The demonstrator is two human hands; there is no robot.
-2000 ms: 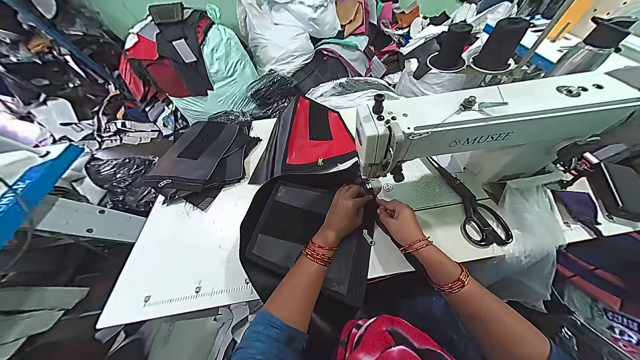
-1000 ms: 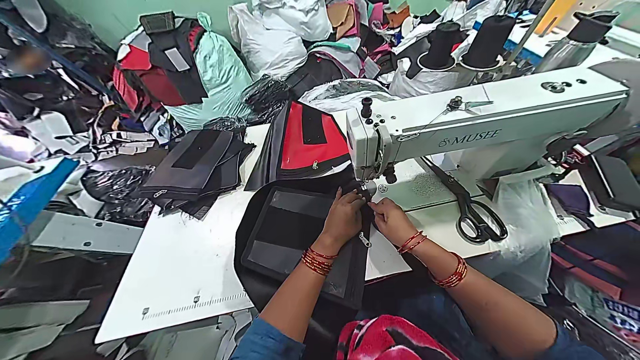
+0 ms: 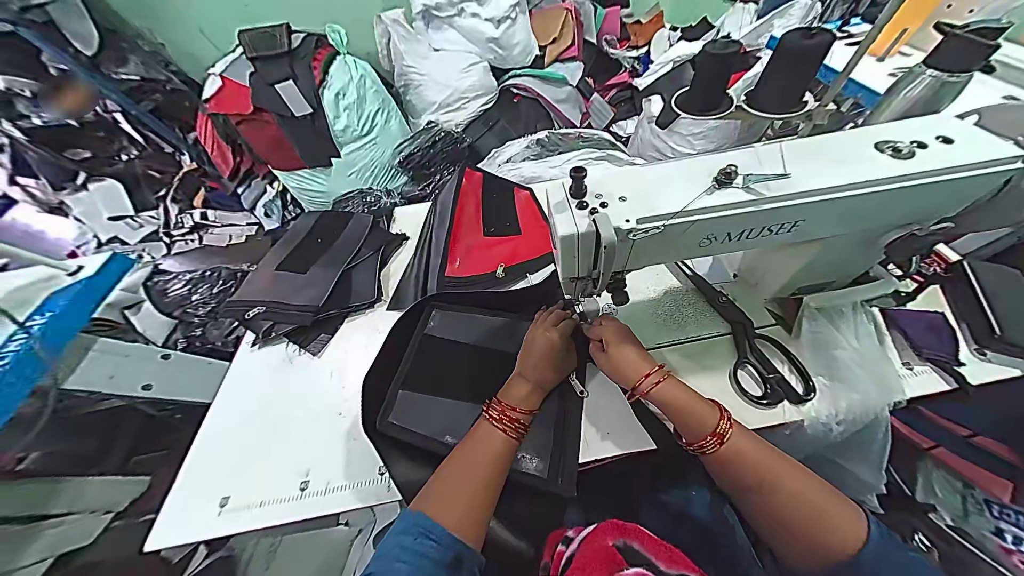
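Observation:
A white Musee sewing machine (image 3: 768, 216) stands on the white table, its needle area close in front of both hands. My left hand (image 3: 546, 346) lies on the black fabric piece (image 3: 456, 364) at its upper right edge, fingers near the presser foot. Just right of it, my right hand (image 3: 618, 349) pinches the black edge of the work with bent fingers. A zipper pull (image 3: 578, 386) hangs below the hands. The needle and the exact fingertip contact are hidden or too small to tell.
Black scissors (image 3: 756, 352) lie right of the hands. Red and black pieces (image 3: 500, 232) lie behind the work, and a stack of dark pieces (image 3: 312, 264) is at the left. Black thread cones (image 3: 788, 70) stand behind the machine. A printed scale (image 3: 304, 490) runs along the table's front.

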